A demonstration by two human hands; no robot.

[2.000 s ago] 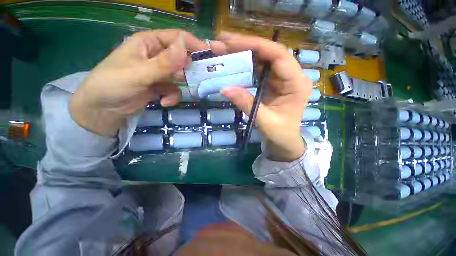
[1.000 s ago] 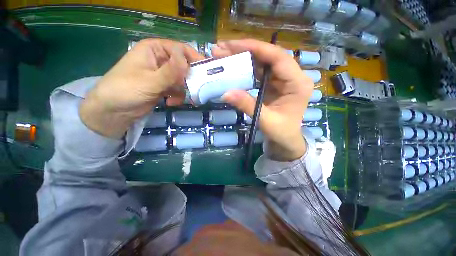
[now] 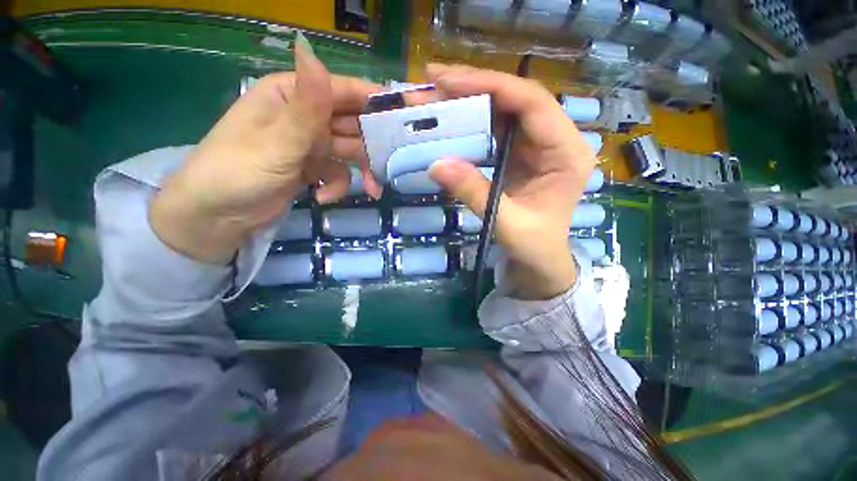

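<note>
A pale-blue housing (image 3: 426, 141) with a small dark oval slot is held up above the bench, its slotted face towards me. My right hand (image 3: 531, 169) grips it from the right, thumb on its lower front. The same hand holds a slim black stick (image 3: 493, 221), pointing down. My left hand (image 3: 254, 160) is at the housing's left edge, thumb raised away and fingers apart; whether a fingertip touches it is hard to tell. A clear tray (image 3: 385, 243) with rows of pale-blue housings lies below, partly hidden by my hands.
Another clear tray (image 3: 691, 282) of housings stands at the right. More trayed housings (image 3: 564, 14) lie at the top over the yellow-orange surface. Grey metal blocks (image 3: 681, 164) sit at the right. A small orange item (image 3: 47, 249) and a dark tool (image 3: 28, 56) are at the left.
My left thumb has lifted off the housing and points up. The housing has tilted and shifted slightly right, showing a dark upper part again. My right hand keeps its hold.
</note>
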